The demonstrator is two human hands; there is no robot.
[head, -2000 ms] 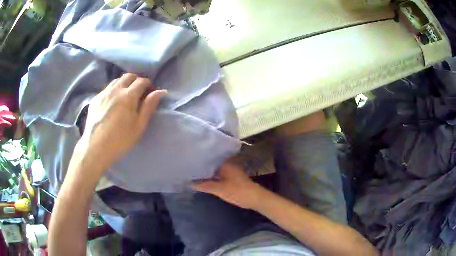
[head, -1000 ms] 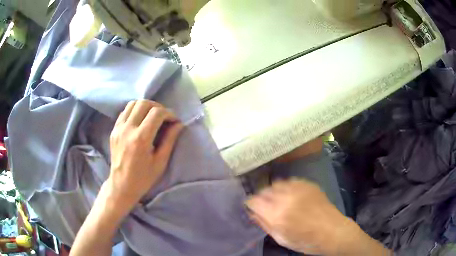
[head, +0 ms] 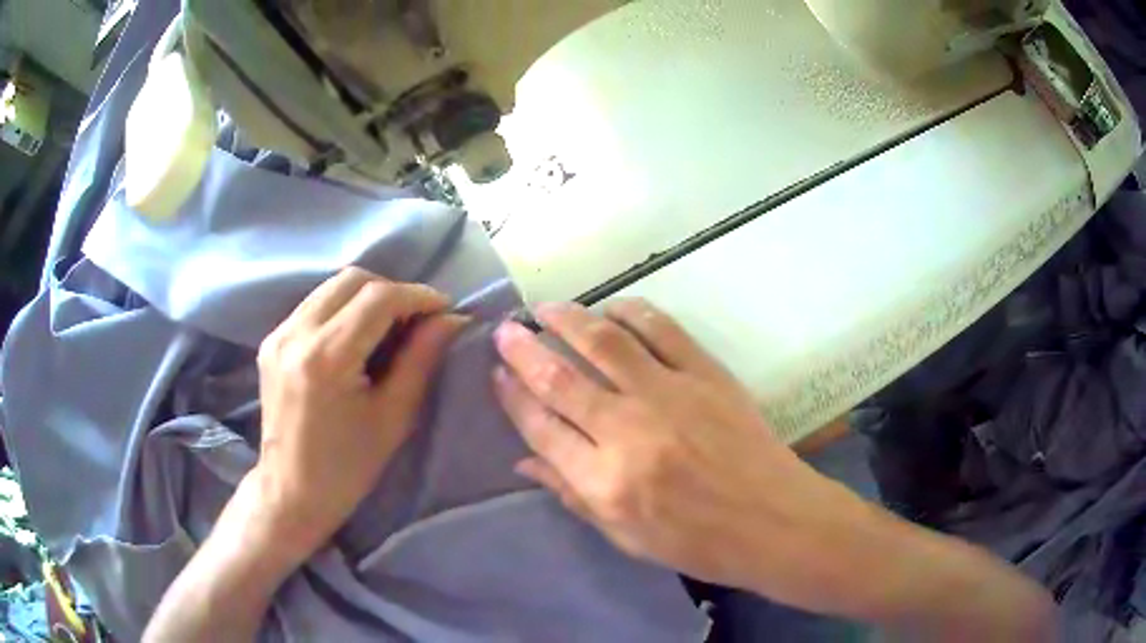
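Note:
The blue-grey garment (head: 503, 540) lies over the left part of the white machine bed and drapes down toward my lap. My left hand (head: 346, 389) pinches the cloth between thumb and fingers, near the cloth's edge in front of the machine head. My right hand (head: 628, 427) rests beside it, fingertips on the same edge, its other fingers over the cloth and bed. The two hands' fingertips are close together but apart. The presser foot area (head: 446, 186) is just behind the cloth; the needle itself cannot be made out.
The machine head (head: 377, 88) spans the top left. The machine bed (head: 905, 214) has a dark slot line and a ruler-marked front edge. A recessed box (head: 1071, 86) sits at its right end. A dark garment pile (head: 1043, 427) lies at right.
My right hand has moved from the lap up onto the cloth edge beside my left hand. The garment has shifted from its earlier bunched spread, and more of the machine head shows.

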